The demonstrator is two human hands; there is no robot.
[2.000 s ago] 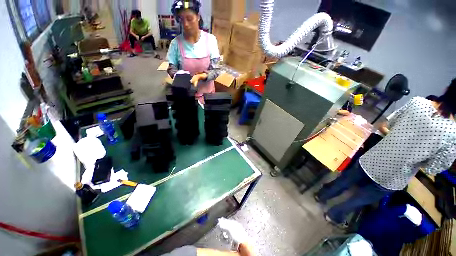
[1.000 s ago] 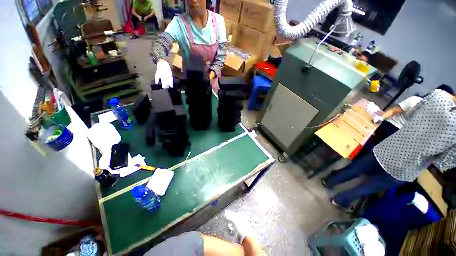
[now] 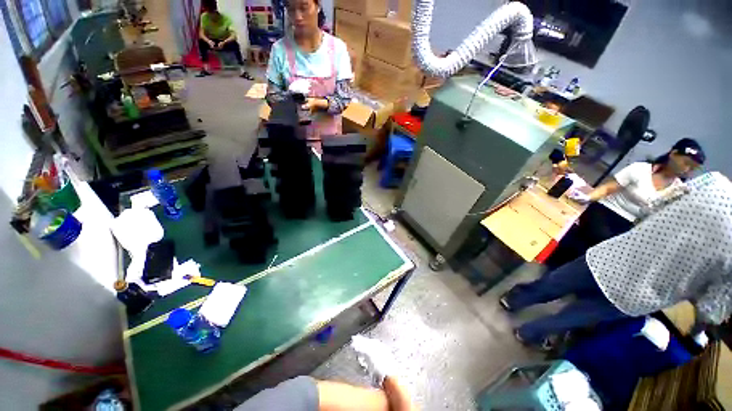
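Observation:
A hand in a white glove, which seems to be my right hand (image 3: 371, 359), is small and blurred at the bottom edge, over the floor in front of the green bench (image 3: 321, 287). Its grip cannot be made out. A grey sleeve and bare forearm, seemingly my left, enter beside it; my left hand cannot be made out. Black housings (image 3: 341, 177) stand in several dark stacks on the far half of the bench. A white pad (image 3: 222, 305), an orange-yellow stick (image 3: 201, 281), a black flat phone-like thing (image 3: 158, 261) and a blue-capped bottle (image 3: 193, 331) lie or stand nearer.
A person in a pink apron (image 3: 309, 64) stands behind the stacks. A grey-green machine (image 3: 457, 177) stands right of the bench. Two people work at a cardboard-topped table (image 3: 526, 221) on the right. A grey-green stool (image 3: 522, 389) is at bottom right.
The view has shifted. The apron-wearing person's gloved hand has moved from the left stack to their chest. Another worker's head and arm now show at the right table, with a dark object by the hand.

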